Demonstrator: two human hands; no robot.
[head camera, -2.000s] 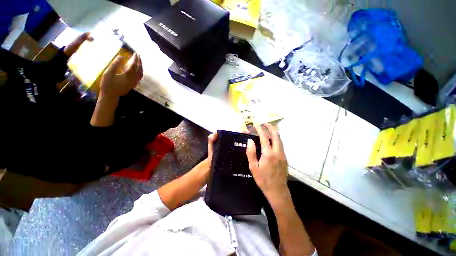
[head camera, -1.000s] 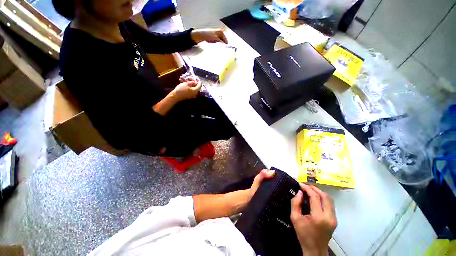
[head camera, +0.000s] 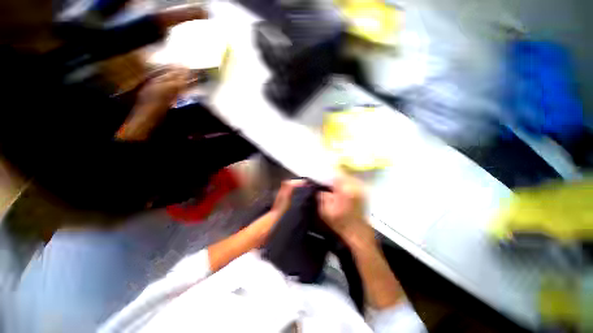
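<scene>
The frame is strongly blurred. A black gift box (head camera: 294, 237) is held over my lap, slightly tilted, its lettering not readable. My left hand (head camera: 286, 197) grips its upper left edge. My right hand (head camera: 344, 209) is at its upper right corner with the fingers curled in on it. Whether the lid is lifted cannot be told. A yellow sleeved box (head camera: 356, 138) lies on the white bench (head camera: 422, 188) just beyond my right hand.
Stacked black boxes (head camera: 296, 58) stand at the bench's back left. Finished yellow packs (head camera: 553, 209) are at the right. A blue bag (head camera: 543, 88) and clear film (head camera: 435, 97) lie at the back. A seated coworker's hand (head camera: 156, 97) is at left, above a red stool (head camera: 207, 196).
The view has swung back to the right, bringing the yellow packs in again. The black box is still in both hands; my right hand's fingers are now curled at its upper corner.
</scene>
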